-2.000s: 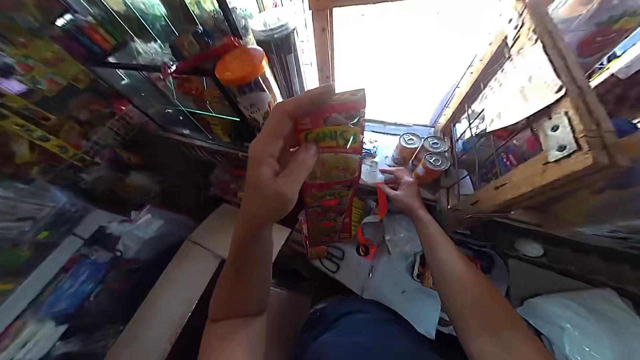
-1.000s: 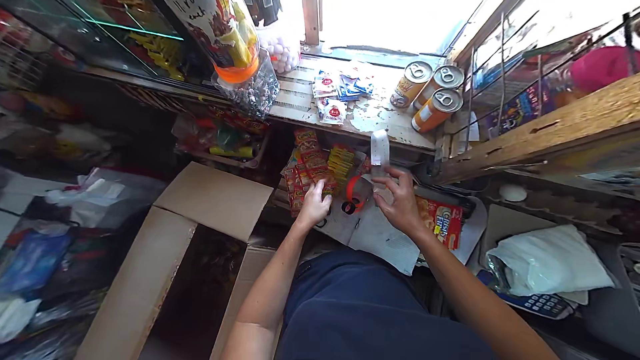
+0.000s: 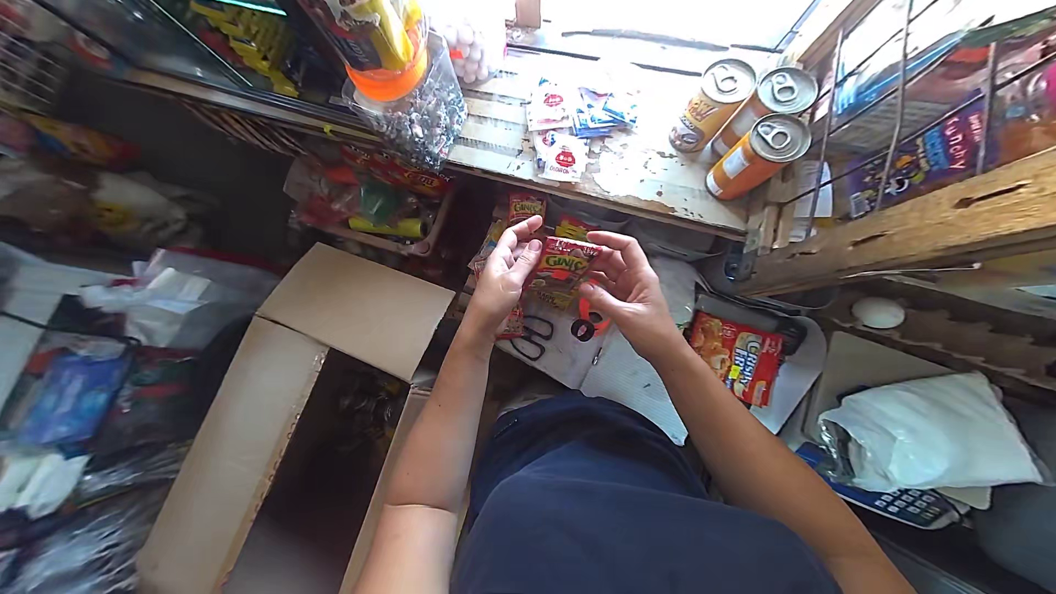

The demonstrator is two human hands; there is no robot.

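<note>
Between my hands is a small red and green seasoning packet (image 3: 564, 268). My left hand (image 3: 507, 276) pinches its left edge between thumb and fingers. My right hand (image 3: 624, 285) is at the packet's right edge with fingers curled; whether they grip it is unclear. Behind and below my left hand are more red packets (image 3: 526, 208), partly hidden. Just under the held packet lie an orange and black tape roll or ring (image 3: 584, 328), its kind unclear, and dark-handled scissors (image 3: 532, 337) on a pale surface.
An open cardboard box (image 3: 355, 309) stands at lower left. Three drink cans (image 3: 747, 157) and small sachets (image 3: 563, 157) rest on the wooden ledge (image 3: 660, 194). To the right are a red snack pack (image 3: 737, 355), a calculator (image 3: 895, 499) and a white plastic bag (image 3: 932, 433).
My right hand held a strip of clear tape one second ago; that strip is no longer seen. Both hands have come together around a packet. The view has swung downward since the first frame.
</note>
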